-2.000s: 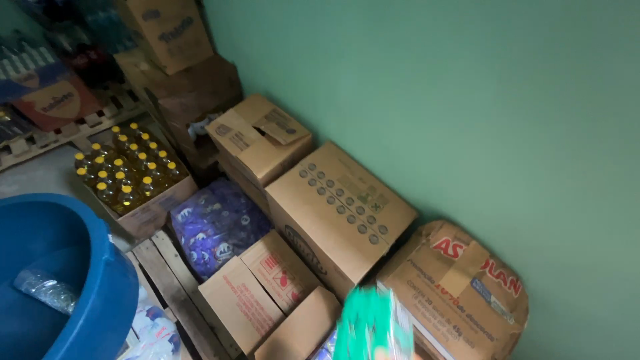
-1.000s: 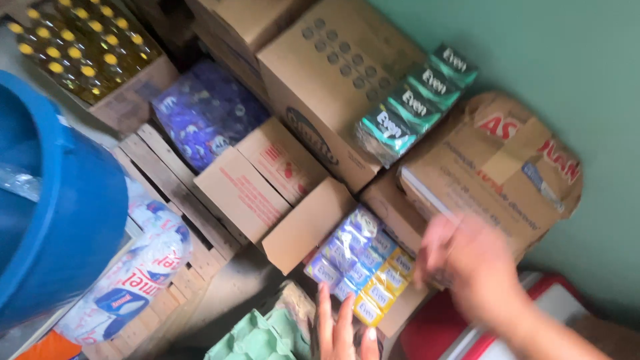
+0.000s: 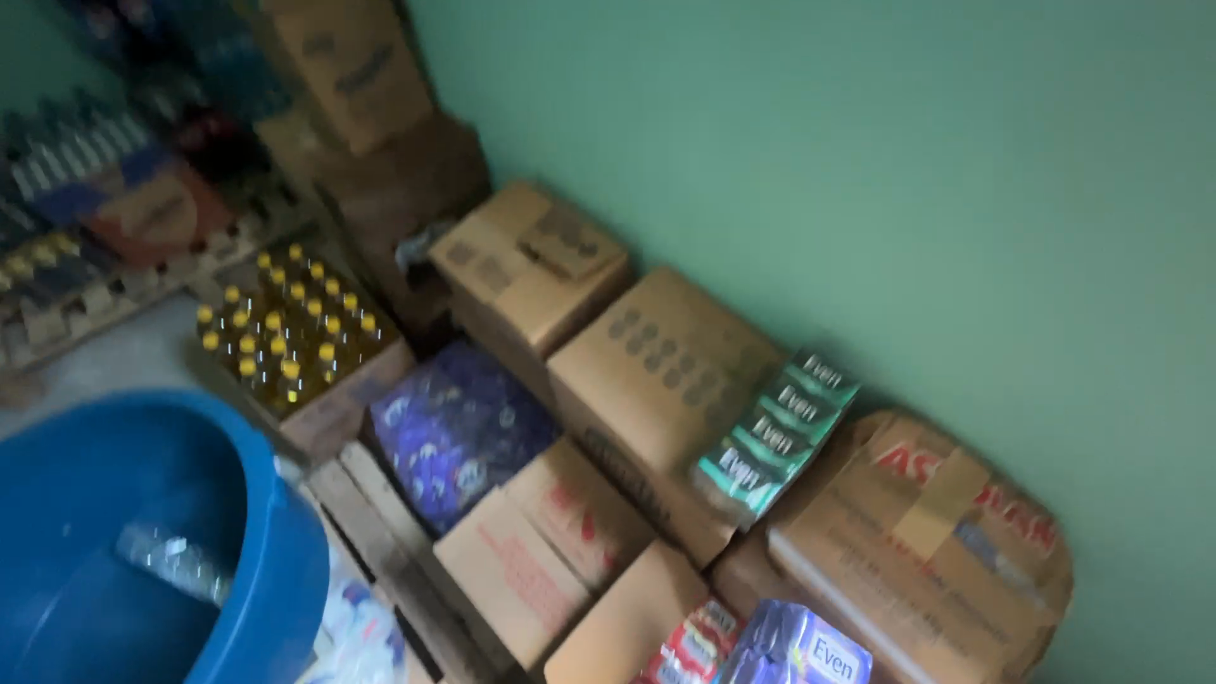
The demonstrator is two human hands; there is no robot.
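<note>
Neither of my hands shows in the head view now. A plastic-wrapped pack of green Even boxes [image 3: 777,437] lies slanted on the right edge of a large closed cardboard box [image 3: 665,361]. At the bottom edge is a purple Even pack [image 3: 798,646], cut off by the frame; whether a hand holds it is hidden. Red packs [image 3: 693,646] sit just left of it, beside the raised flap of a cardboard box [image 3: 617,617]. A bulging, taped carton [image 3: 931,551] stands to the right.
On the left stands a blue plastic tub [image 3: 275,532] with a clear plastic bottle [image 3: 176,560] inside. Behind it are yellow-capped bottles [image 3: 290,328] in a carton. A purple wrapped bundle [image 3: 461,427] lies by a wooden pallet [image 3: 408,560]. A green wall [image 3: 855,171] rises behind the boxes.
Both hands, seen over the small packs one second ago, are out of view. The purple Even pack now shows higher, near the taped carton, and red packs have come into sight. The view has shifted.
</note>
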